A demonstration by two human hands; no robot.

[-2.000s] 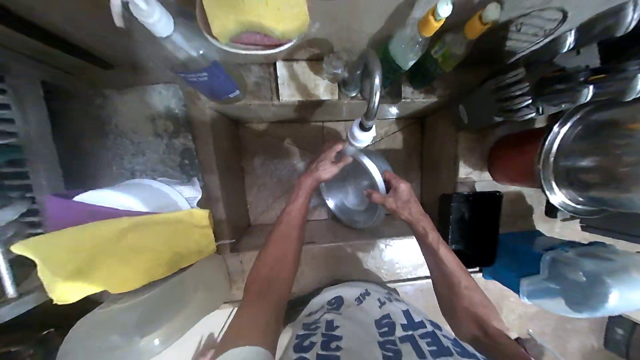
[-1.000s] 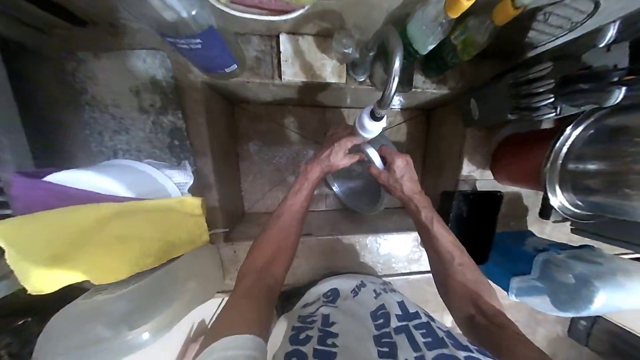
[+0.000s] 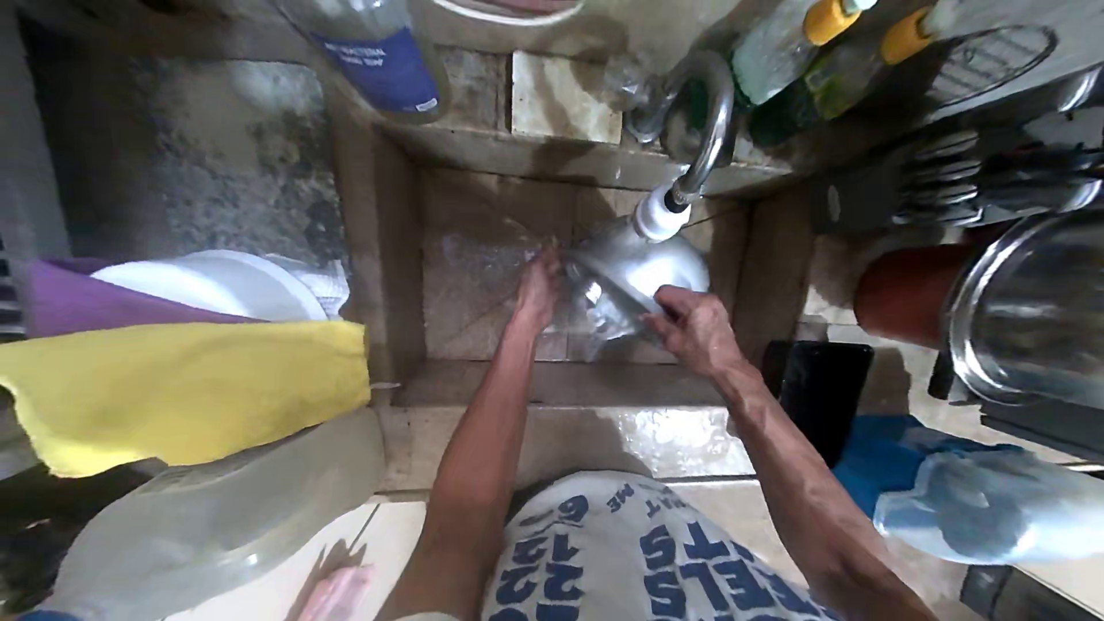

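A round, shiny metal bowl or lid (image 3: 668, 269) is tilted on its edge in the tiled sink, under the white nozzle (image 3: 661, 214) of a curved metal faucet (image 3: 718, 112). My right hand (image 3: 697, 329) pinches its rim on the lower right. On the upper left, my left hand (image 3: 542, 280) is at the rim's other end, blurred, its fingertips partly hidden. Water runs off the metal and splashes onto the sink floor (image 3: 483, 285).
Left of the sink are a yellow cloth (image 3: 190, 388), a white basin (image 3: 216, 285) and a big translucent container (image 3: 233, 517). A soap bottle (image 3: 379, 69) and glass bottles (image 3: 789, 60) line the back. A black tray (image 3: 824, 397) and metal pot (image 3: 1026, 310) lie right.
The metal piece has been tipped up and turned under the faucet. My left hand has moved left, away from my right hand, and water now splashes off the metal.
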